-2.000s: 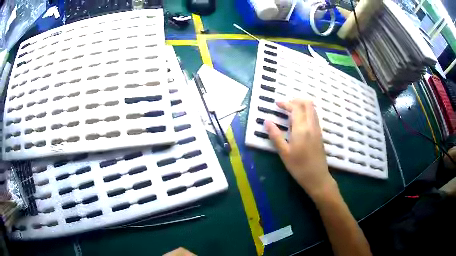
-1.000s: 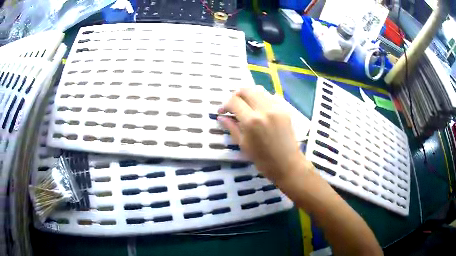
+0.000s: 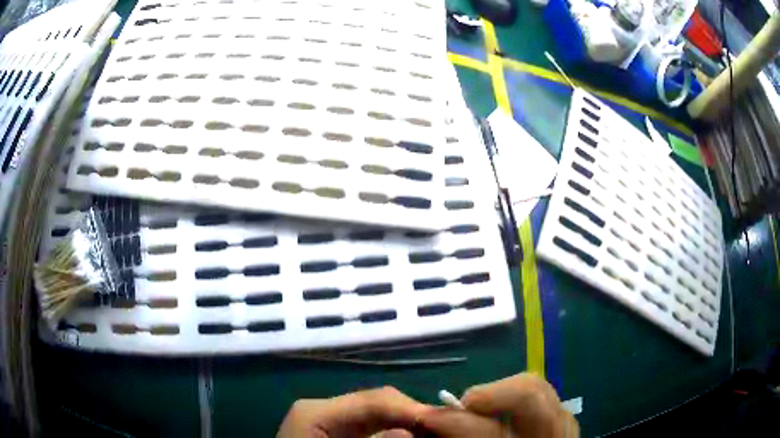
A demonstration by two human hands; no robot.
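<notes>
My left hand (image 3: 351, 415) and my right hand (image 3: 523, 405) are close together at the bottom edge, partly cut off. A white cotton swab tip (image 3: 450, 399) shows at my right hand's fingertips. My left fingers are curled; what they hold is hidden. The upper left foam tray (image 3: 248, 192) has mostly tan cutouts, with black modules (image 3: 413, 174) in several right-end slots. It overlaps a lower foam tray (image 3: 402, 334) with many dark-filled cutouts. The right foam tray (image 3: 637, 295) has black modules (image 3: 575, 251) along its left side.
A bag of swabs (image 3: 73, 274) lies on the lower tray. Stacked trays (image 3: 38, 180) stand far left. A paper slip (image 3: 522, 158) and black pen-like tool (image 3: 507, 224) lie between trays. Tweezers (image 3: 385, 360) lie below the lower tray. A blue bin (image 3: 571, 43) and upright stack (image 3: 742, 162) are behind right.
My right hand has left the upper tray and come down to the bottom edge beside my left hand. A dark module near its fingers a second ago is gone from that slot.
</notes>
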